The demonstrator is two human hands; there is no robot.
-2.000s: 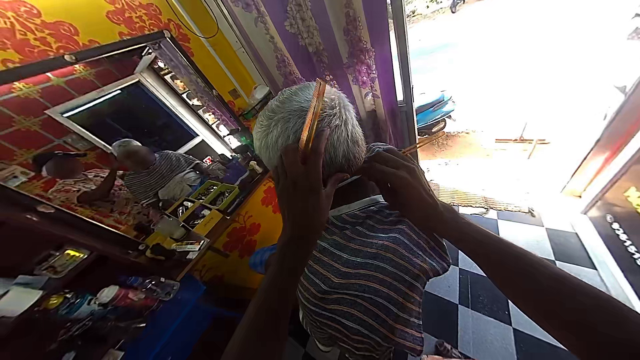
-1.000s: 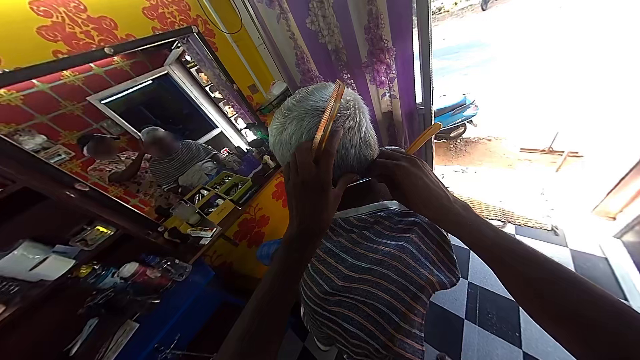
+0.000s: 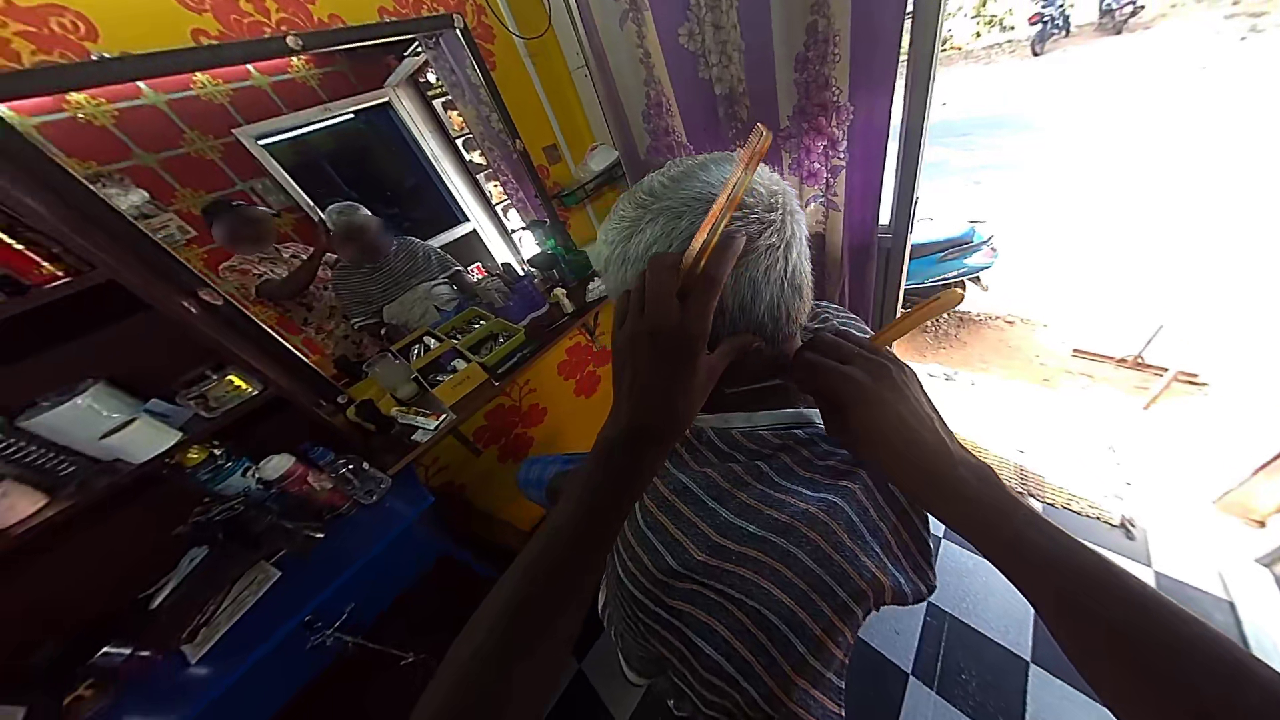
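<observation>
A seated person with short grey hair (image 3: 665, 205) and a striped shirt (image 3: 760, 540) has their back to me. My left hand (image 3: 665, 350) rests on the back of the head, an orange-brown comb (image 3: 733, 200) held upright between its fingers, its thumb near the nape. At the right side of the neck is my right hand (image 3: 865, 390), fingers bent, with a yellow-orange handle (image 3: 920, 316), likely of a straight razor, sticking out to the right. Any blade is hidden behind the fingers or too dark to make out.
On the left wall hangs a framed mirror (image 3: 290, 45) above a counter with a divided tray (image 3: 455, 385) of small tools. Bottles (image 3: 300, 475) and papers lie at lower left. A purple curtain (image 3: 865, 130) hangs ahead, beside the doorway. A blue scooter (image 3: 945, 252) stands outside.
The yellow-orange handle shows longer beyond my right hand than two seconds ago. My left hand stays at the back of the head with the comb. The view has shifted somewhat left.
</observation>
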